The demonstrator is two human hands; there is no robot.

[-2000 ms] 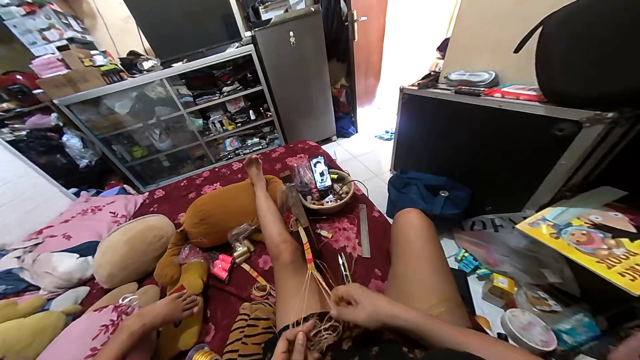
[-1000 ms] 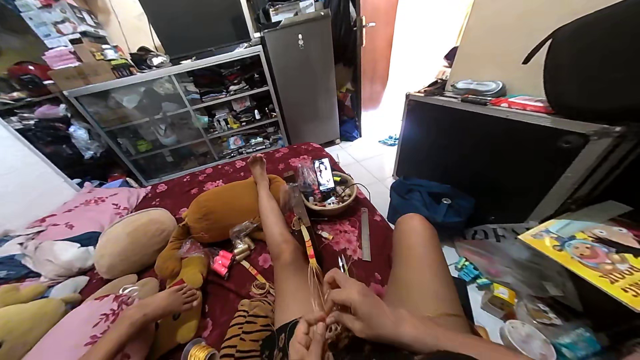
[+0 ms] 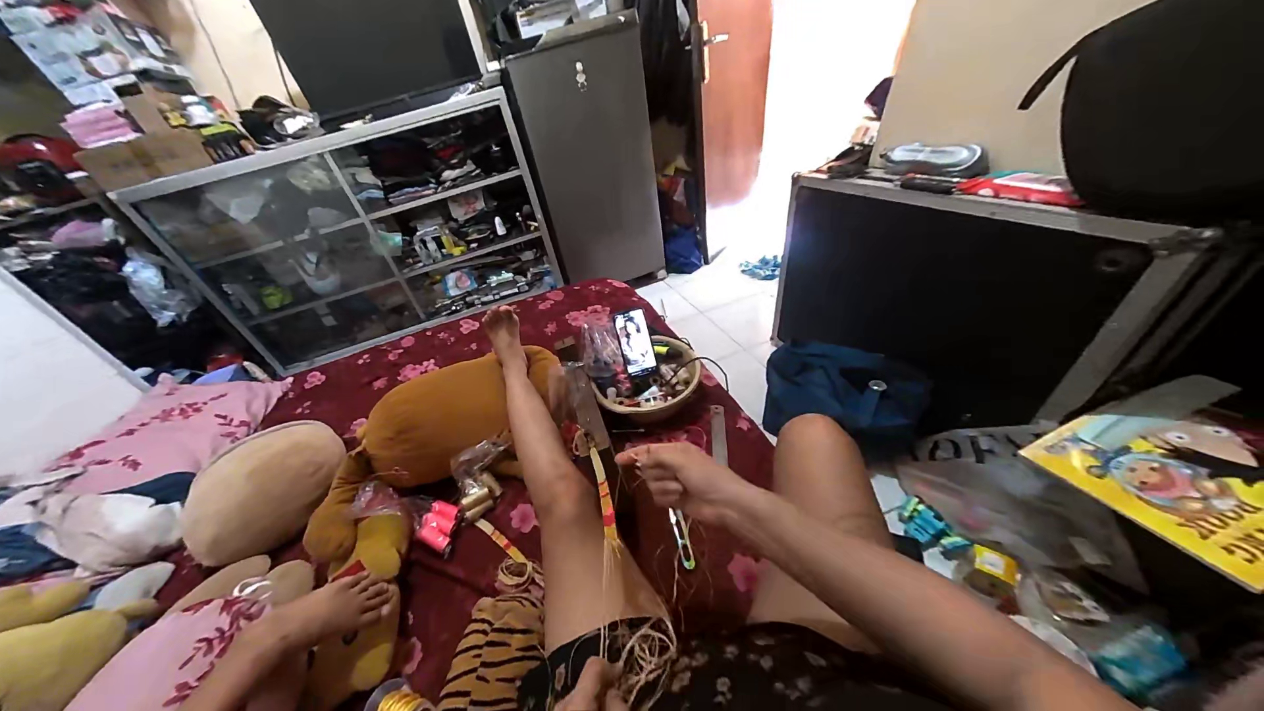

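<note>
A narrow woven band (image 3: 604, 494), yellow, red and orange, lies stretched along the leg, with loose pale cords (image 3: 647, 652) bunched over the lap. My left hand (image 3: 592, 686), at the bottom edge, holds cords beside that bunch; its lower part is cut off. My right hand (image 3: 681, 479) is raised right of the band, fingers closed, with thin strands at the fingertips. Below it lie small thread snips (image 3: 681, 538) with a pale green handle. A metal ruler (image 3: 718, 434) lies beyond. Another patterned band (image 3: 499, 538) with coiled cord rests left of the leg.
A round basket (image 3: 681, 395) of small items holds up a phone (image 3: 635, 344). Pink thread spools (image 3: 436, 525), gold spools (image 3: 479, 494) and a brown plush pillow (image 3: 444, 405) lie on the red floral sheet (image 3: 444, 612). A blue bag (image 3: 839, 390) stands right of the knee.
My right hand has moved up and away from my left hand, where the two were close together at the cords. My left hand now sits lower, near the bottom edge.
</note>
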